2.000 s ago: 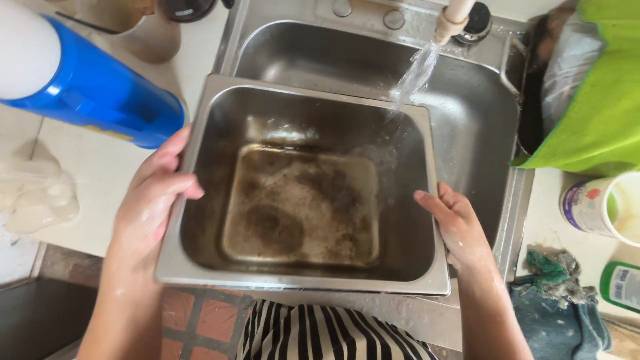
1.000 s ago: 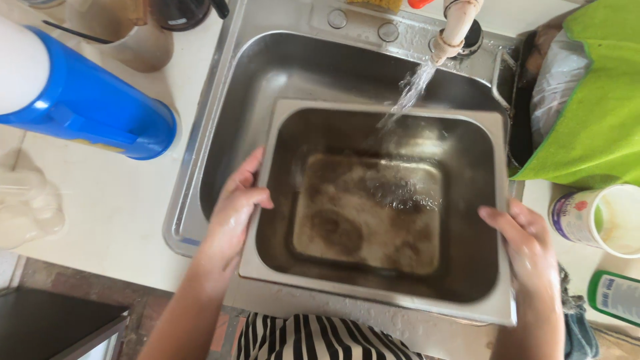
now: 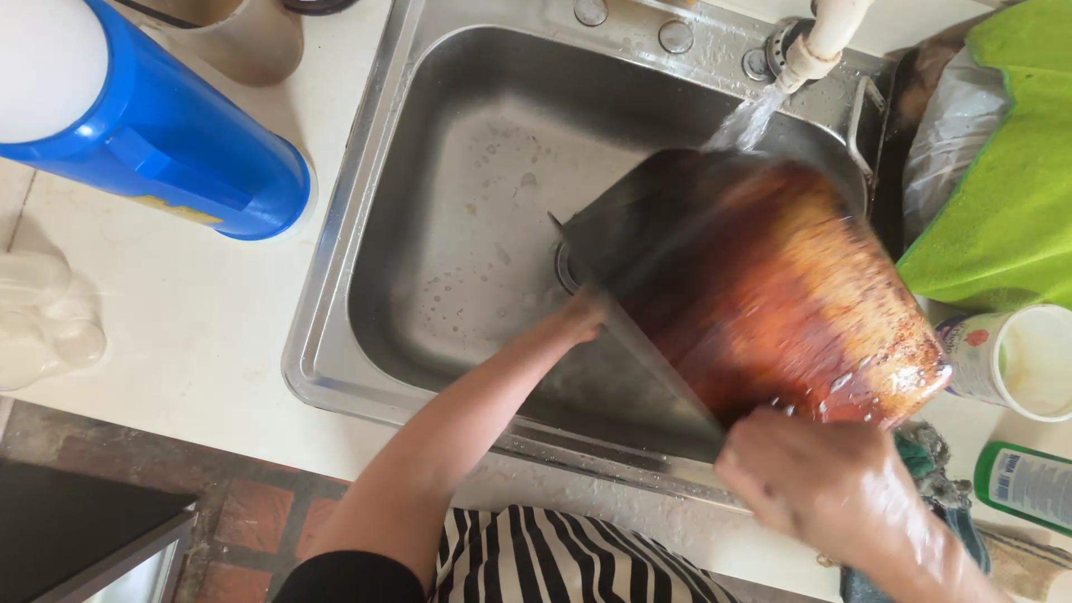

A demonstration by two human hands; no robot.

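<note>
A rectangular metal pan (image 3: 787,301) is tilted on its side over the right part of the stainless steel sink (image 3: 502,193), its stained, orange-brown outer side facing me and blurred by motion. My left hand (image 3: 586,314) is at the rim on the pan's lower left, its fingers mostly hidden behind the rim. Wet and shiny, my right hand (image 3: 812,477) grips the pan's near corner. Water runs from the faucet (image 3: 816,59) onto or behind the pan's far end; the pan hides where it lands.
A large blue and white container (image 3: 209,159) lies left of the sink. At the right are a green cloth (image 3: 997,201), a white plastic tub (image 3: 1034,360), a green-edged bottle (image 3: 1030,486) and a scouring pad (image 3: 925,461). Clear plastic packaging (image 3: 42,318) rests at far left.
The pan was held open side up, with water falling into it a second ago; now it is tipped over, its outer side showing. Both hands have moved with it.
</note>
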